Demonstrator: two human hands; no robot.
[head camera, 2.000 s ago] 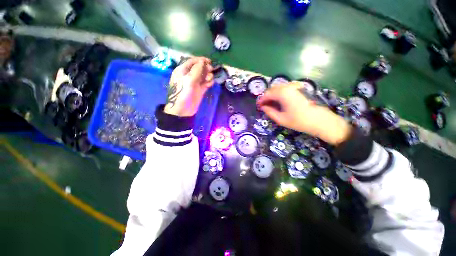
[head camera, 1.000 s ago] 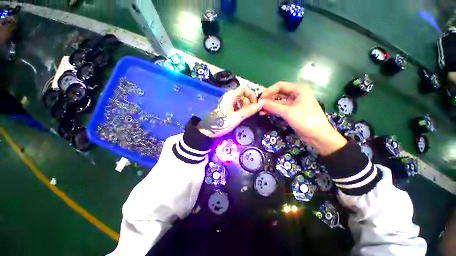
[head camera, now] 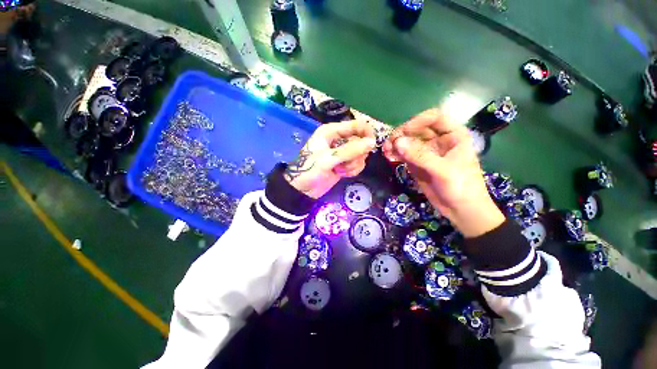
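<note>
My left hand (head camera: 333, 155) and my right hand (head camera: 438, 160) meet over the near edge of the belt, fingertips close together. Small silvery metal parts (head camera: 382, 136) are pinched between the fingertips of both hands; their exact shape is too small to tell. Below the hands, round circuit boards (head camera: 441, 279) and pale discs with dark holes (head camera: 385, 269) lie on the dark table. One board (head camera: 332, 219) glows pink. The blue tray (head camera: 270, 121) at the left holds a heap of small metal parts (head camera: 189, 167).
Black round housings (head camera: 114, 121) are piled left of the tray. A pale upright post (head camera: 232, 32) stands at the belt's metal edge. More light units (head camera: 501, 110) stand on the green belt (head camera: 360, 58). A yellow line (head camera: 86, 267) crosses the floor.
Two seconds ago my hands were apart, the left over the tray's far corner. They came together, and now the small metal parts show between the fingertips. The belt units have shifted in view.
</note>
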